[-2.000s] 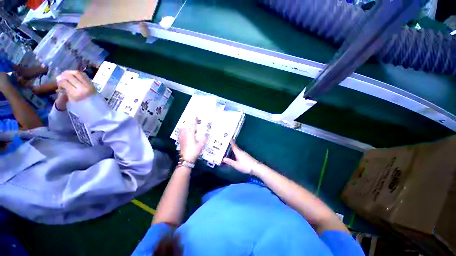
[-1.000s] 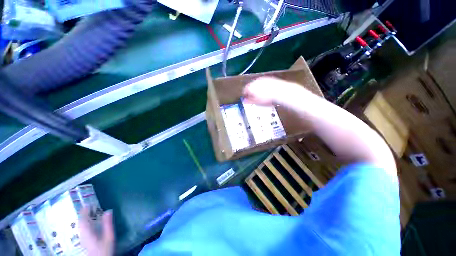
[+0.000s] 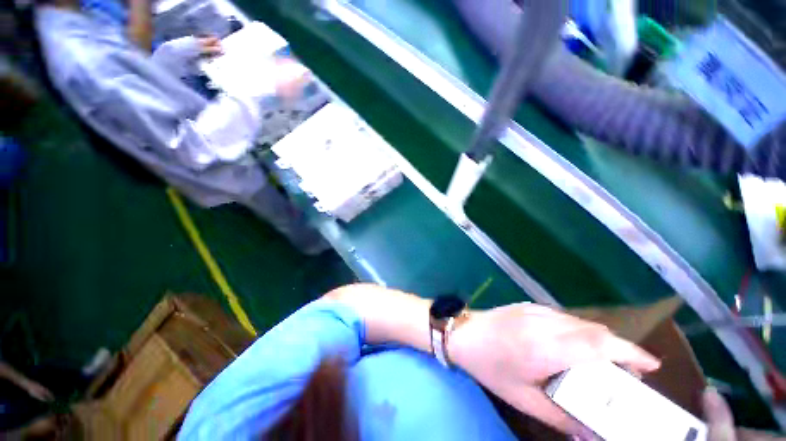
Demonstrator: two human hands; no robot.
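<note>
A white retail box [image 3: 622, 403] is in my left hand [image 3: 534, 353], low at the right, above an open brown carton [image 3: 685, 357]. My left hand wears a dark watch and a bracelet, and its thumb and fingers grip the near end of the box. My right hand [image 3: 720, 415] shows only as blurred fingers against the other end of the box; the rest is cut off or hidden. A stack of white retail boxes [image 3: 340, 159] lies on the green bench [image 3: 414, 250].
A person in a pale work coat [image 3: 164, 129] stands at the upper left by more white boxes. A ribbed grey duct [image 3: 629, 121], a metal post [image 3: 517, 77] and a blue sign [image 3: 728, 82] are at the upper right. An open brown carton [image 3: 155, 370] is at the lower left.
The view has swung back towards the bench. My left hand has gone from the box stack to the carton with a retail box. My right hand has moved to the box's far end.
</note>
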